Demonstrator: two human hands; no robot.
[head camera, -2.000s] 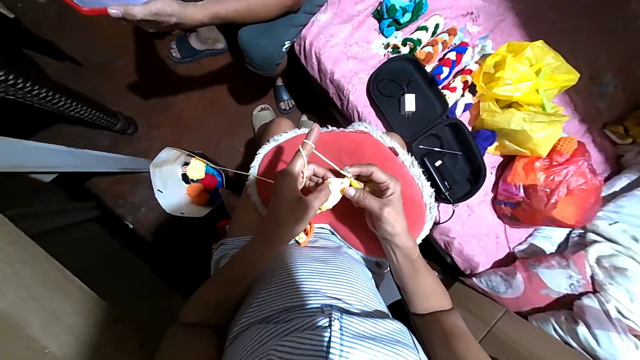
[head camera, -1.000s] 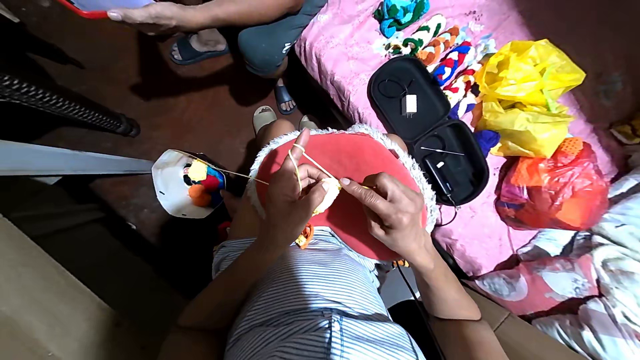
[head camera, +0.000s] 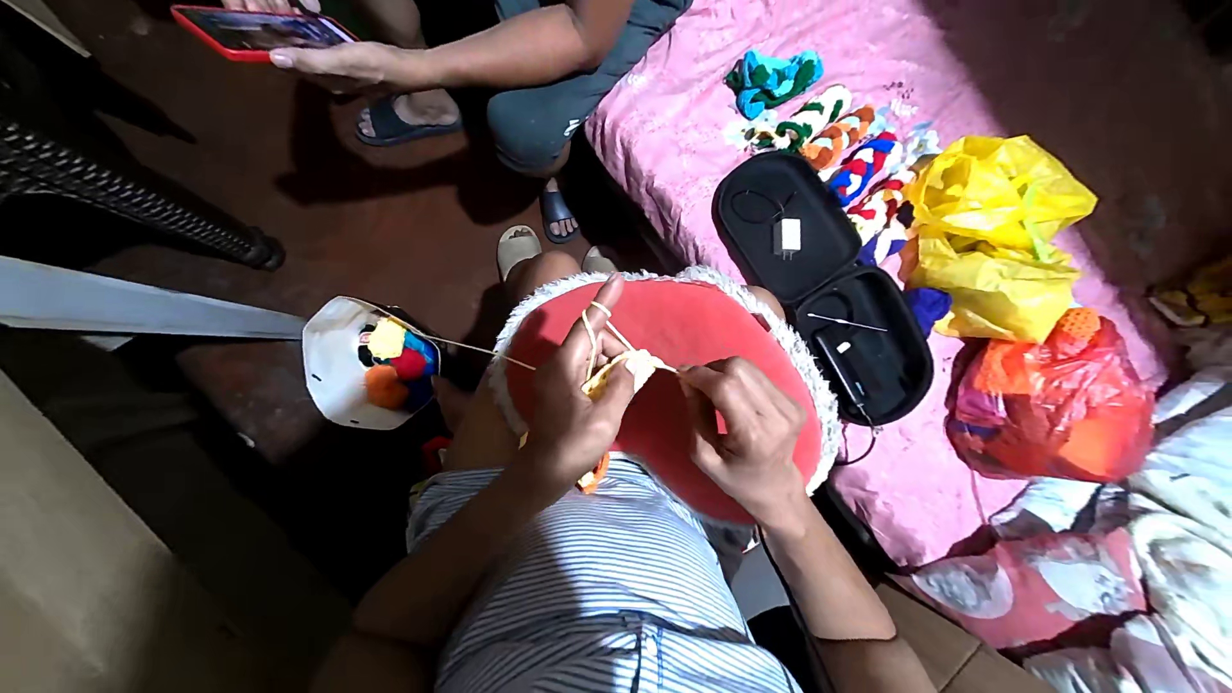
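My left hand (head camera: 577, 390) pinches a small piece of pale yellow crochet work (head camera: 635, 368), with yarn looped around its raised index finger. From that hand a yarn strand (head camera: 472, 347) runs left to a white container (head camera: 332, 371) of colored yarn balls. My right hand (head camera: 741, 423), just right of the work, has its fingers closed at the end of a yarn loop drawn from the piece; a crochet hook in these fingers is too hidden to make out. Under both hands a round red cushion (head camera: 664, 308) with a fluffy white edge lies on my lap.
On the pink-covered bed, an open black zip case (head camera: 890, 395) holds a white adapter (head camera: 787, 236) and a thin metal tool. Braided yarn pieces (head camera: 837, 135), a yellow plastic bag (head camera: 1001, 231) and a red plastic bag (head camera: 1059, 404) lie beyond. Another person holds a red-cased phone (head camera: 260, 34).
My right hand has moved right, away from my left hand, and a short strand now spans between it and the work. The other person's phone shows more fully in view.
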